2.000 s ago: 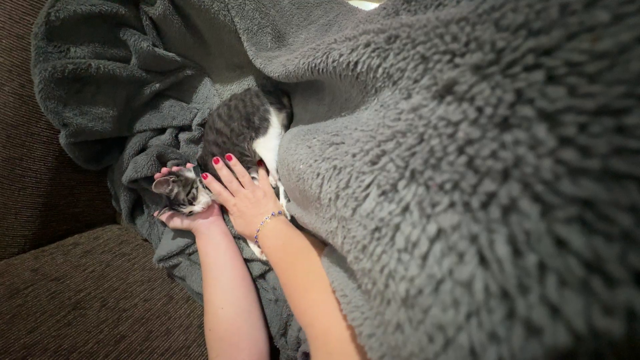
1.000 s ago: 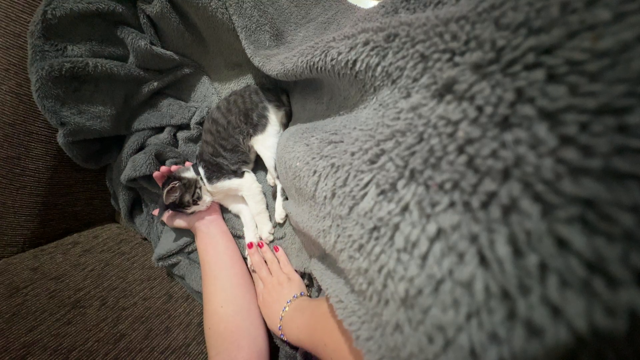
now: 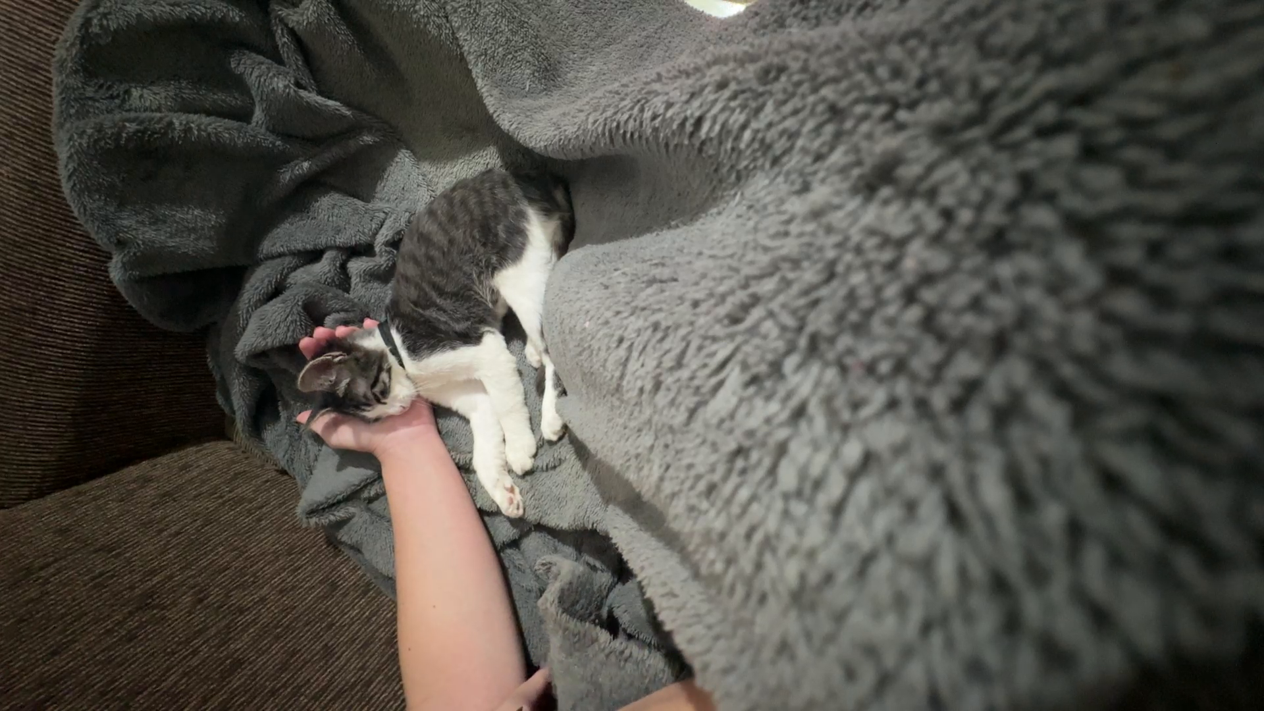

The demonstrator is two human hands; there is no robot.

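A grey tabby-and-white kitten [image 3: 459,272] with a dark collar [image 3: 390,343] lies on its side on the grey plush blanket [image 3: 178,168]. My left hand [image 3: 365,427] lies under its head and cups it, with fingertips showing above the head and the palm side below. The white forelegs stretch toward the lower right, near my left forearm, and the eyes look closed. Only a bit of my right hand [image 3: 531,691] shows at the bottom edge, beside my left forearm; its fingers are mostly cut off by the frame.
A brown ribbed sofa [image 3: 197,583] lies at the left and lower left, with a seam between two cushions. A raised part of the plush blanket fills the right side, close to the camera. Something pale shows at the top edge.
My right hand has moved from the kitten's body, past its forepaws, down to the bottom edge. My left hand stays under the head.
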